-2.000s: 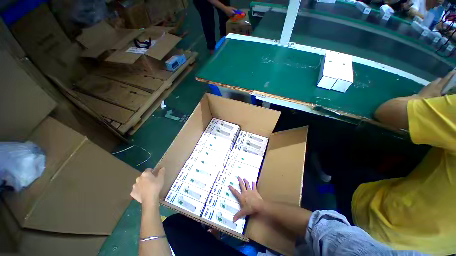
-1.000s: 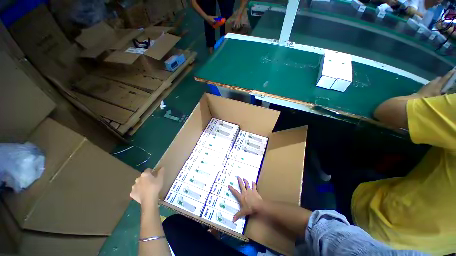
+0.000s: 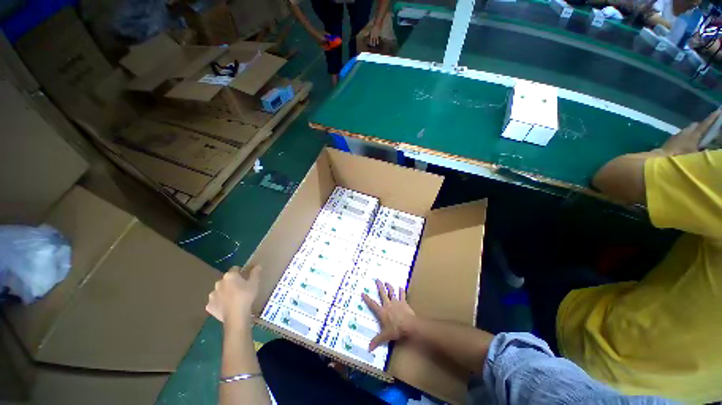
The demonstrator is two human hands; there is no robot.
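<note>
An open brown shipping carton (image 3: 297, 212) stands low in front of me, tilted in the view. Two tight rows of white product boxes (image 3: 321, 265) lie inside, with small pictures and text facing up. My left hand (image 3: 234, 294) grips the carton's left edge near its front corner. My right hand (image 3: 390, 315) lies with fingers spread flat on the right row of boxes, holding none. A carton flap (image 3: 447, 273) stands open at the right, partly behind my right forearm.
A green bench (image 3: 412, 111) beyond the carton bears white boxes (image 3: 532, 111). A person in a yellow shirt (image 3: 649, 316) is close at right. Cardboard panels (image 3: 119, 293) and a plastic bag (image 3: 33, 261) lie at left. A pallet (image 3: 249, 142) holds opened cartons. Another person stands behind, holding an orange object (image 3: 331, 42).
My hands and the carton have not visibly moved. The standing person in the background has shifted left, with the orange object.
</note>
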